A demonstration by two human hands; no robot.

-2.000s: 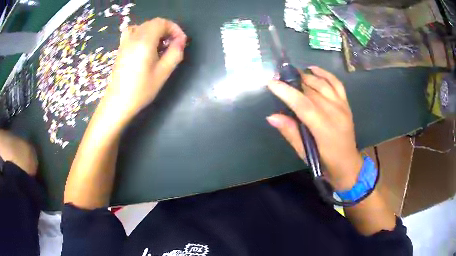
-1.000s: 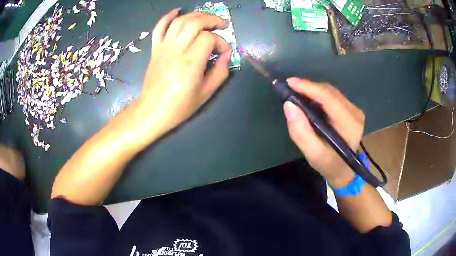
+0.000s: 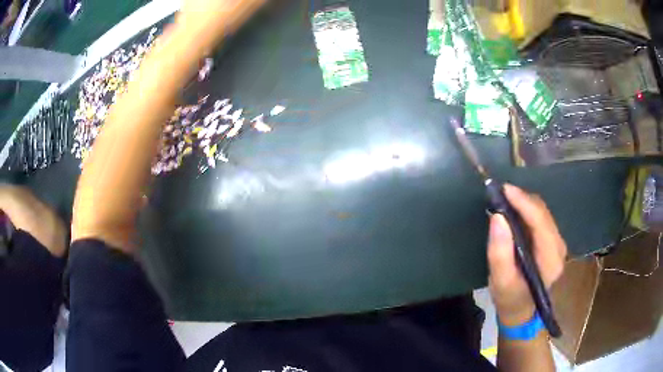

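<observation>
A green and white circuit board panel [image 3: 340, 49] lies flat on the dark green bench, untouched, at the top centre. My right hand [image 3: 525, 243], with a blue wrist band [image 3: 520, 328], holds the black soldering iron [image 3: 522, 251]. Its tip points up and left, over bare mat, left of the tray and apart from the board. My left forearm reaches up across the heap of small white, yellow and dark red leaded components [image 3: 207, 131]. My left hand is cut off by the top edge, so its fingers are hidden.
Stacked circuit boards [image 3: 485, 109] lie at the upper right, beside a brownish tray [image 3: 574, 150] with silvery bits. A yellow-rimmed solder spool [image 3: 645, 196] is at the right edge. A cardboard box [image 3: 618, 305] stands below. Another person's arm [image 3: 33, 218] is at the left. Dark comb-like parts [image 3: 45, 134] lie beyond the heap.
My left hand has left the circuit board and moved up out of the picture. The iron has moved right, away from the board. The view has shifted, showing more of the far side.
</observation>
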